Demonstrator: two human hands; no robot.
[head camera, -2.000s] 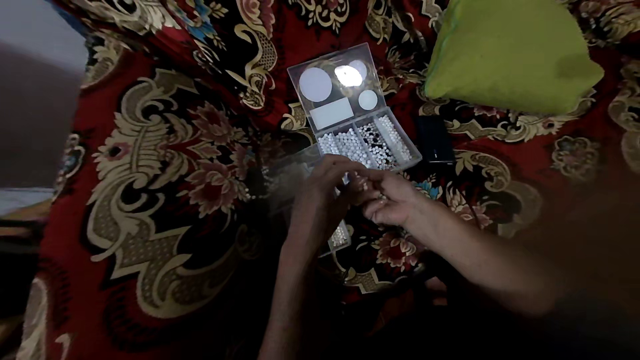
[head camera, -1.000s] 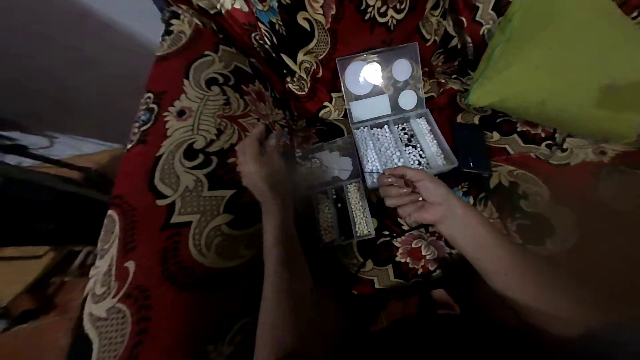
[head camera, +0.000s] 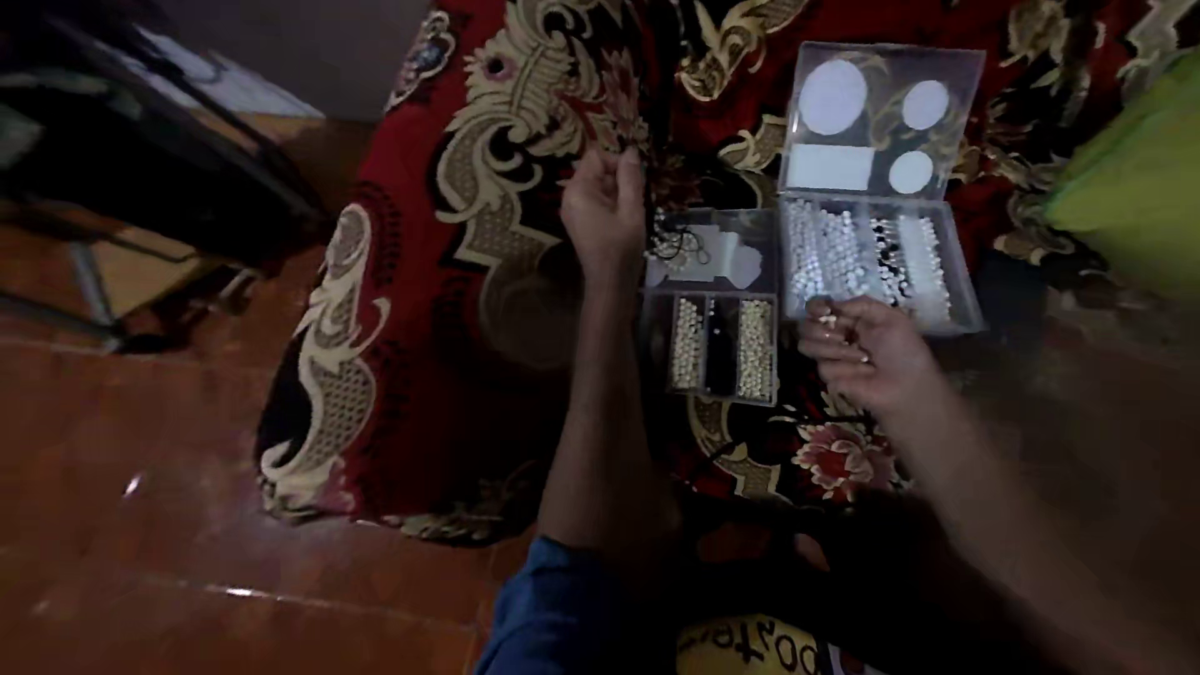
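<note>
My left hand (head camera: 607, 206) is raised over the patterned cloth, left of the boxes, thumb and finger pinched together; whether a fine thread is between them cannot be told. My right hand (head camera: 867, 352) is at the front edge of the larger clear plastic bead box (head camera: 966, 281), its fingers curled on small pale beads (head camera: 827, 320). That box has its lid up and holds white and black beads in compartments. Left of it lies a smaller open plastic box (head camera: 649, 347) with cream and dark beads. Dark cord and white beads (head camera: 680, 246) rest on its lid.
A red, black and cream patterned cloth (head camera: 375, 403) lies under both boxes. A yellow-green cushion (head camera: 1134, 187) is at the right, with a dark object (head camera: 1012, 305) beside the larger box. Tiled floor (head camera: 178, 487) and dark furniture (head camera: 112, 169) are at the left.
My hands were together in front of the boxes two seconds ago and are now apart, the left one out to the left. The view has shifted left.
</note>
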